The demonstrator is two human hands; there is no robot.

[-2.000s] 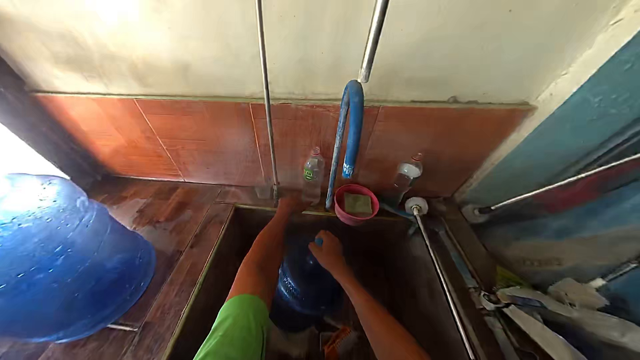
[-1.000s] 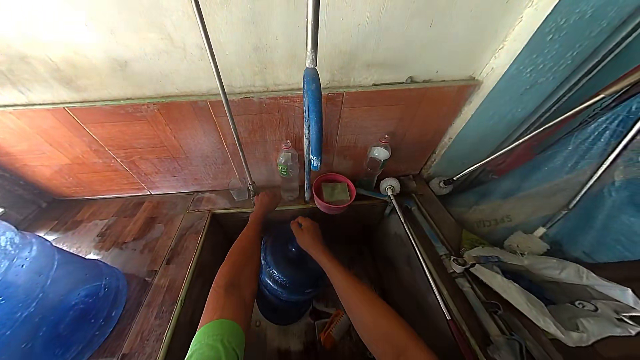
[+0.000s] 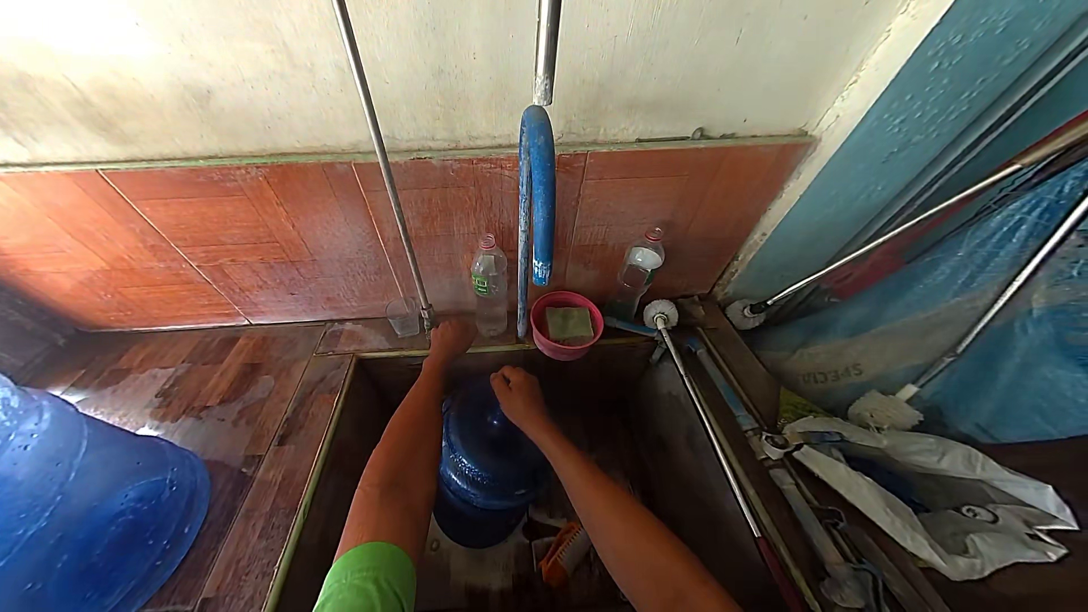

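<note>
A blue water jug (image 3: 491, 463) stands in the dark tiled basin (image 3: 680, 408). My right hand (image 3: 517, 393) is curled at the top of this jug, and its grip is partly hidden. My left hand (image 3: 451, 338) is at the foot of a thin metal pipe (image 3: 382, 161), on the basin's back ledge; its fingers are mostly hidden. A clear plastic cup (image 3: 403, 318) is just left of that hand, and a plastic bottle (image 3: 490, 293) stands to its right. A blue hose (image 3: 544, 187) arches above a pink bowl (image 3: 567, 348) holding a greenish sponge (image 3: 569, 324).
Another blue jug (image 3: 93, 501) lies on the tiled counter at left. A second bottle (image 3: 639, 270) stands behind a long-handled brush (image 3: 661, 314). An orange brush (image 3: 561, 552) lies in the basin. More brushes and a white sack (image 3: 943, 493) are at right.
Both hands stay near the same places, the left by the pipe and the right at the jug's top. The view has shifted somewhat.
</note>
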